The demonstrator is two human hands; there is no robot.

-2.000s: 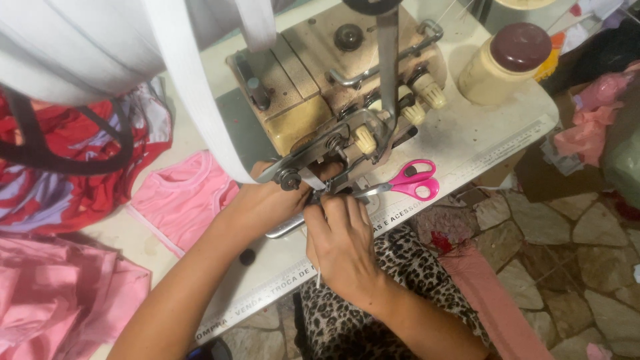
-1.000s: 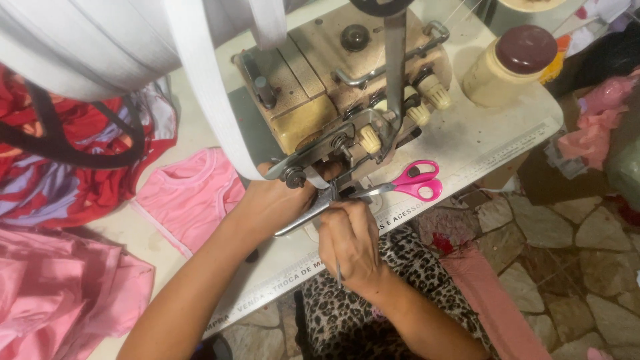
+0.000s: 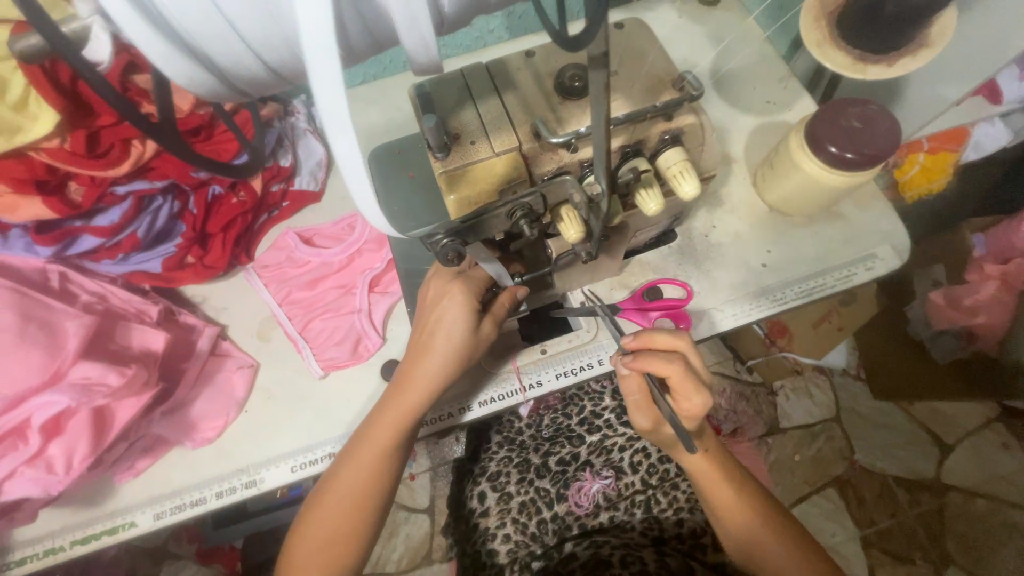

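Note:
An industrial overlock sewing machine stands on the white table. My left hand is at its needle area, thumb and fingers around the lower end of the white elastic band; what the fingertips pinch is partly hidden. My right hand holds a pair of metal tweezers, tips pointing up and left, just in front of the machine. Pink-handled scissors lie behind the tweezers, blades toward the dark opening in the machine bed. Pink panties with light trim lie flat left of the machine.
Pink fabric and red and lilac garments are heaped on the left. A cream jar with a maroon lid stands at the right. A white elastic roll hangs above. Pink thread scraps lie on the leopard-print cloth over my lap.
My right hand has moved away from the machine toward the table's front edge, and the tweezers show plainly in it. My left hand stays by the needle area.

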